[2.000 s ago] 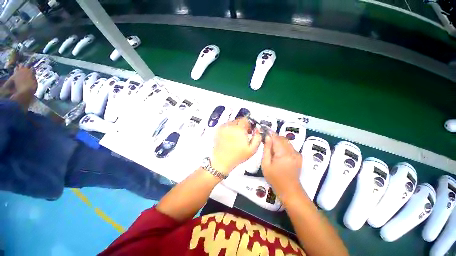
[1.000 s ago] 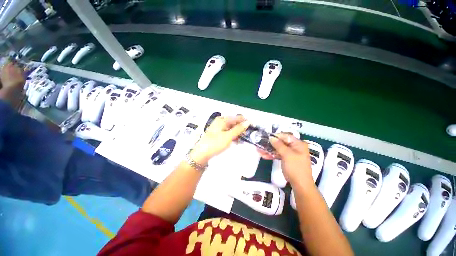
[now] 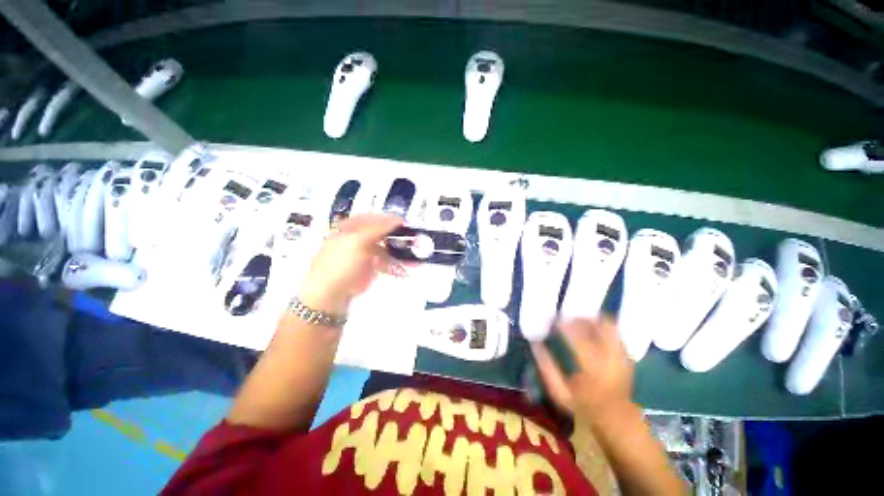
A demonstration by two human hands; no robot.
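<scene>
My left hand (image 3: 351, 260) holds a dark, shiny oval front panel (image 3: 444, 246) by its left end, above the white work sheet (image 3: 376, 336). The panel has a pale round spot in it. My right hand (image 3: 589, 366) is blurred, low over the bench edge and apart from the panel; a dark smear shows at its fingers, and I cannot tell if it is a held thing. A white device (image 3: 465, 332) lies sideways below the panel. Loose dark panels (image 3: 248, 285) lie on the sheet.
White devices (image 3: 593, 260) with small displays stand side by side along the bench to the right, more (image 3: 116, 208) to the left. Others (image 3: 350, 94) lie spaced on the green belt (image 3: 582, 116). A box of parts (image 3: 698, 450) is below the edge. A person's dark-blue clothing (image 3: 136, 363) is at left.
Both hands were on the dark panel; my right hand has let go and moved down and right to the bench edge. My left hand still holds the panel. The view has shifted to the right.
</scene>
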